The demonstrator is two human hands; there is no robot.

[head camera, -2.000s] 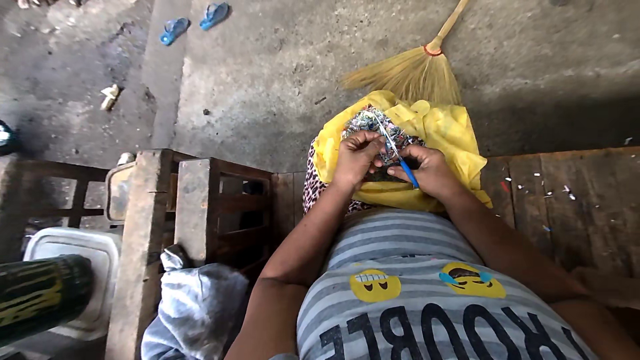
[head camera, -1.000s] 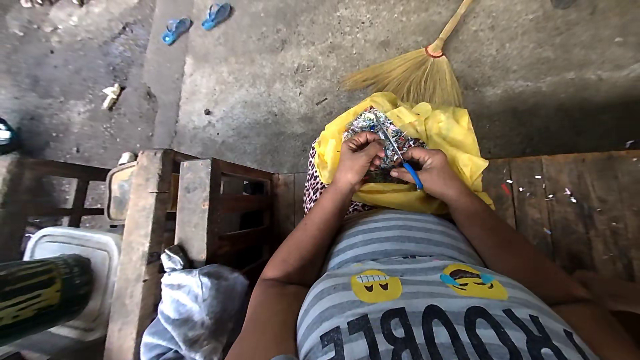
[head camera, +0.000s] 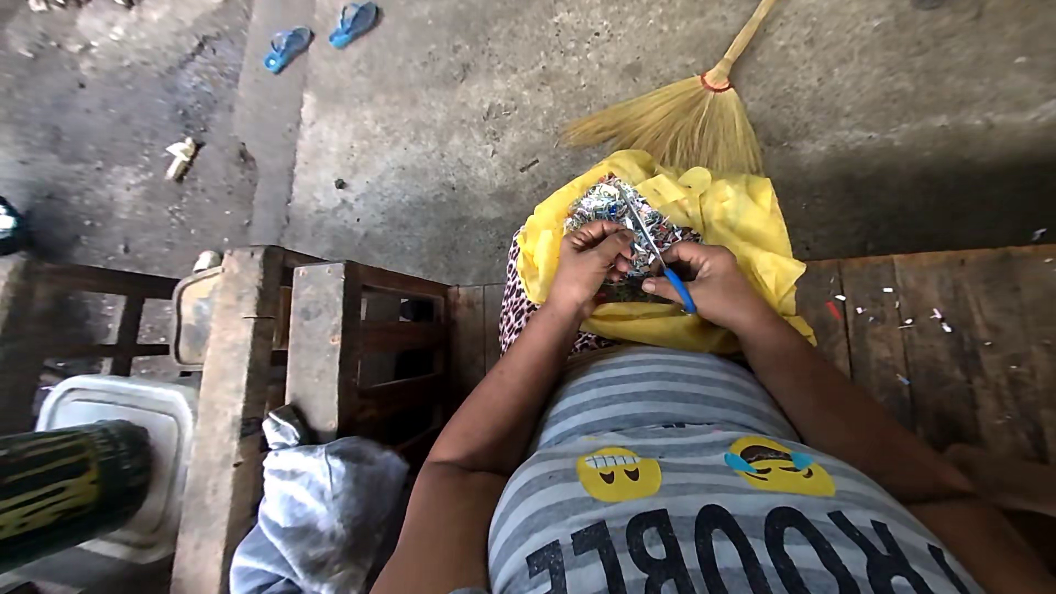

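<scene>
A yellow plastic bag (head camera: 726, 219) lies over my lap, spread around a pile of small, multicoloured shredded scraps (head camera: 606, 202). My right hand (head camera: 705, 285) holds scissors (head camera: 678, 289) by their blue handles, with the blades pointing up and left over the scraps. Just left of the blades is my left hand (head camera: 590, 260), fingers bent and fingertips pinched together; whatever is between them is too small to tell. Leopard-print cloth (head camera: 513, 301) shows at the bag's left side.
A soft straw broom (head camera: 701, 115) lies on the concrete floor beyond the bag. Small scraps dot the wooden bench (head camera: 932, 322) at right. At left stand wooden posts (head camera: 318, 338), a grey cloth (head camera: 322, 511) and a white plastic lid (head camera: 157, 404). Blue flip-flops (head camera: 289, 48) lie farther off.
The scissors in my right hand have shifted in angle, and their blades and handles show differently than before. My left hand has stayed close to the same place over the scraps.
</scene>
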